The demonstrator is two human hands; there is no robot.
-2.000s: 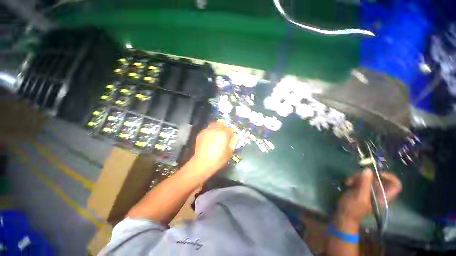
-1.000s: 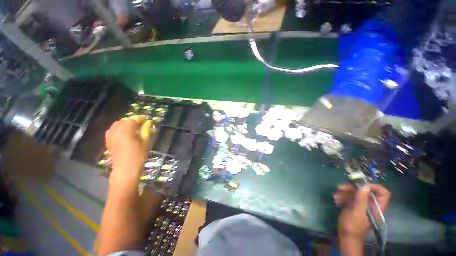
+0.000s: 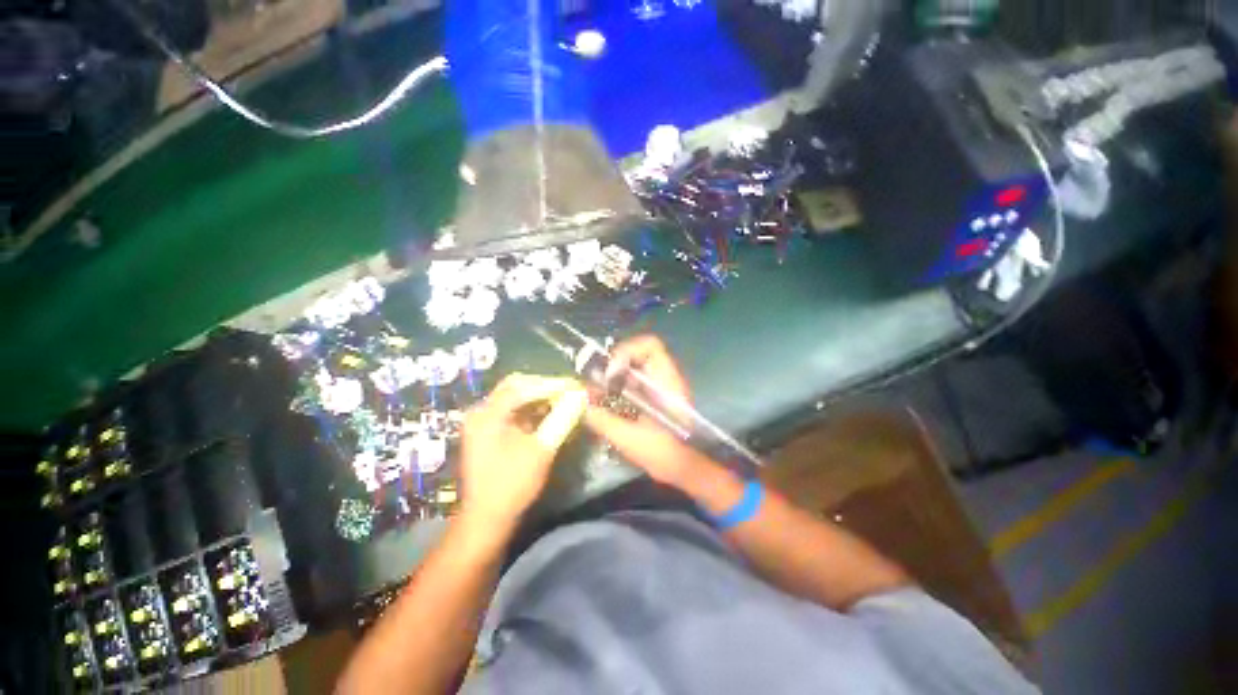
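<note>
My right hand (image 3: pixel 652 407), with a blue wristband, holds a soldering iron (image 3: pixel 593 360) whose tip points up and left. My left hand (image 3: pixel 516 432), with yellow on its fingers, is close beside it, fingertips pinched together; whatever is between them is too small and blurred to tell. White plastic housings (image 3: pixel 469 292) are piled just beyond the hands. Finished assemblies (image 3: pixel 387 421) of white parts and wires lie left of my left hand. Red, blue and black lead wires (image 3: pixel 726 204) are heaped at the back.
A black parts tray (image 3: pixel 170 509) holds boards with yellow spots at left. A grey duct (image 3: pixel 536 177) with a blue sleeve stands behind the housings. A soldering station (image 3: pixel 950 190) with red digits is at right, its pale cable looping. A green conveyor (image 3: pixel 177 278) runs behind; a cardboard box (image 3: pixel 889 502) is below right.
The view has swung right. My left hand has left the black tray and come beside my right hand, which still holds the iron.
</note>
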